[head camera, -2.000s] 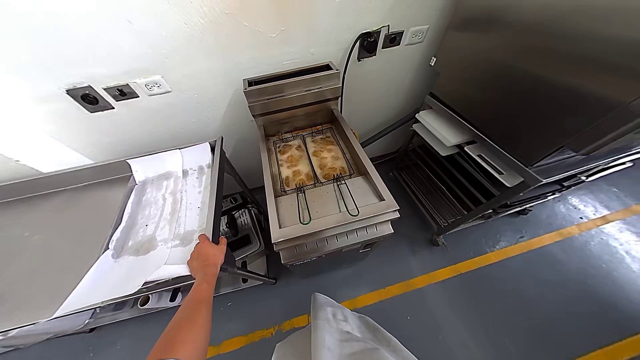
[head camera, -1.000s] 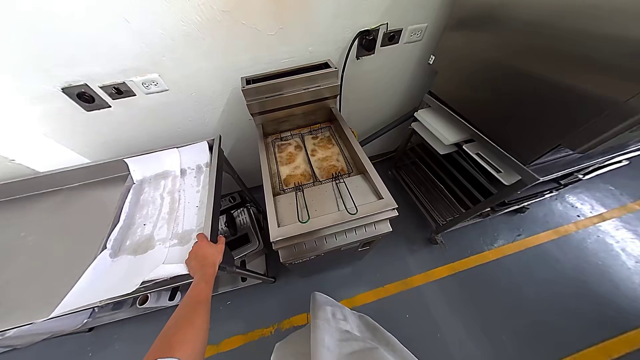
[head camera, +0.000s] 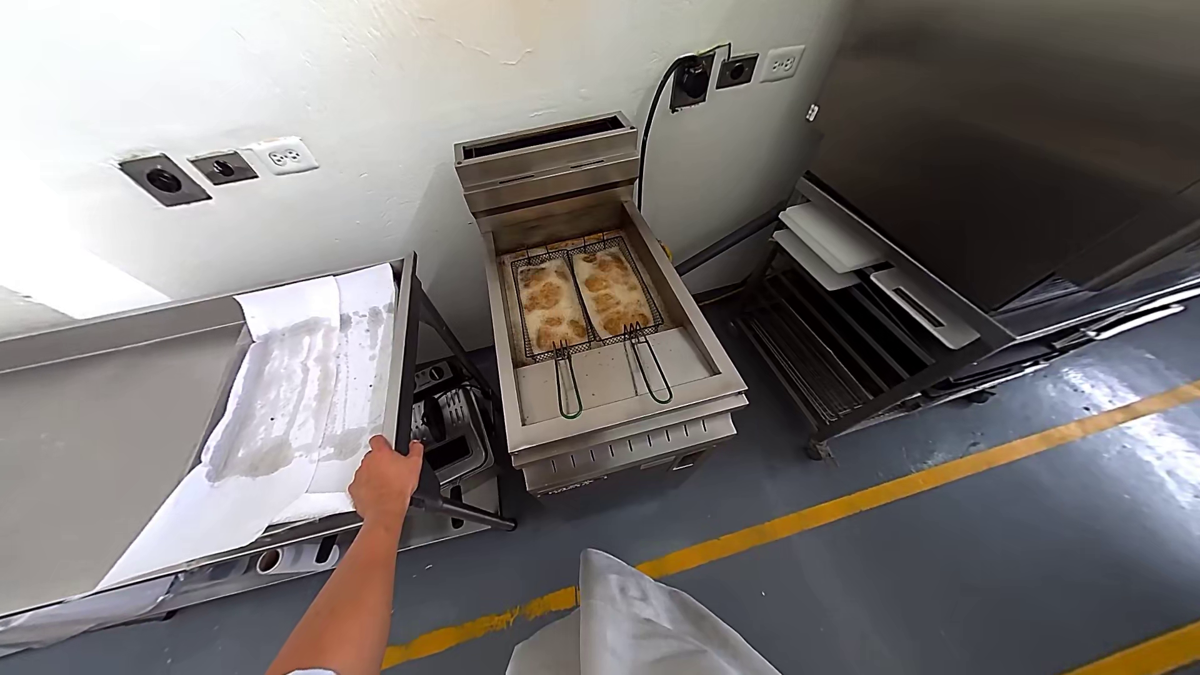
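Observation:
My left hand (head camera: 385, 480) rests on the right rim of a stainless steel table (head camera: 405, 347), its fingers curled over the edge. Oil-stained white paper towels (head camera: 281, 394) cover that end of the table. Right of it stands a stainless steel deep fryer (head camera: 619, 380). Two wire fry baskets (head camera: 547, 305) (head camera: 614, 286) sit side by side in its foaming oil, with browned pieces of food in both. Their green-coated handles (head camera: 569, 389) (head camera: 653, 375) point toward me over the fryer's front ledge. My right hand is out of view.
A dark metal rack (head camera: 844, 347) holding white boards (head camera: 830, 239) stands right of the fryer, beside a large steel appliance (head camera: 994, 131). A black power cord (head camera: 653, 122) runs to a wall outlet. Under the table are a small appliance (head camera: 455, 436) and a paper roll (head camera: 295, 558).

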